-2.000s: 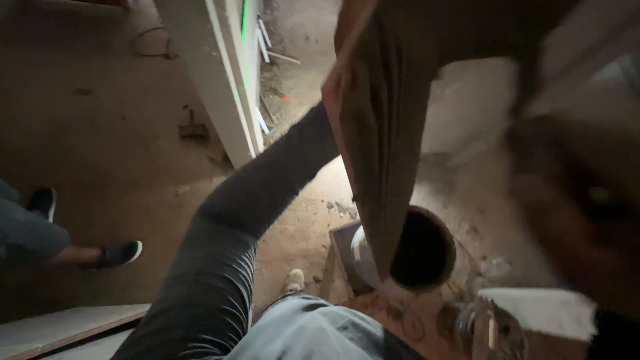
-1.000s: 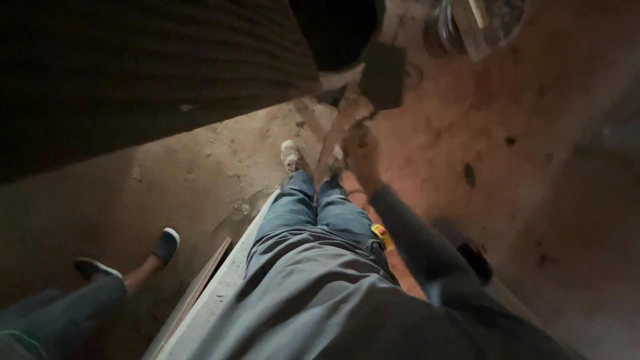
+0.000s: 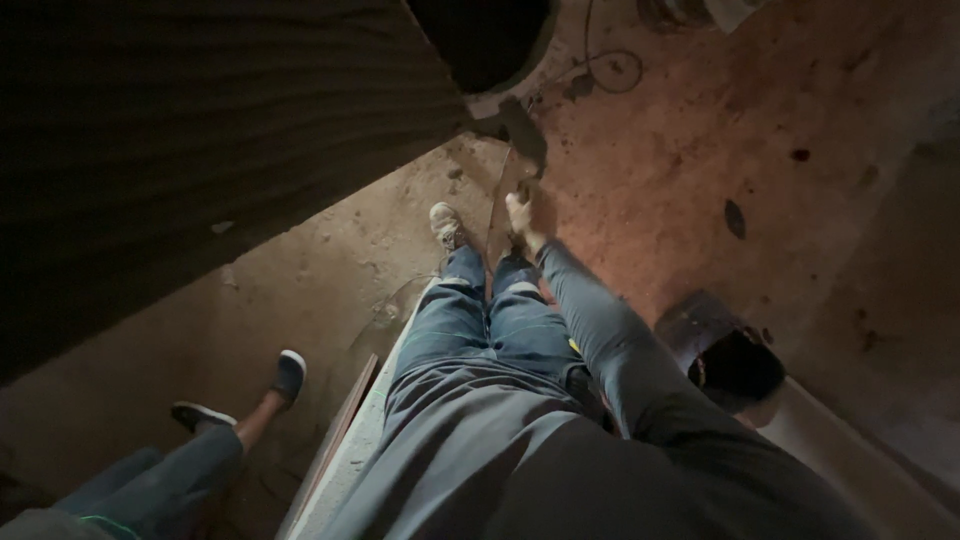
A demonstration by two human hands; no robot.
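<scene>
At the centre, my right hand (image 3: 521, 214) is closed around the handle of what looks like a trowel (image 3: 525, 135); its dark, flat blade points up and away from me. The blade's far end is beside the near corner of a large dark panel (image 3: 225, 112) with wavy ridges across its face, which fills the upper left. Just beyond that corner is the round, dark mouth of a bucket (image 3: 491, 45). My left hand is out of sight, so its hold on the panel cannot be seen.
Another person's legs and dark shoes (image 3: 289, 375) are at the lower left. A pale wall edge (image 3: 352, 465) runs beside my left leg. At the right is a second bucket-like container (image 3: 694, 330). A cable (image 3: 619, 71) lies looped on the dusty floor.
The view has swung strongly. The panel, narrow and near the middle two seconds ago, now spans the upper left. My left arm, reaching to it then, has left the view.
</scene>
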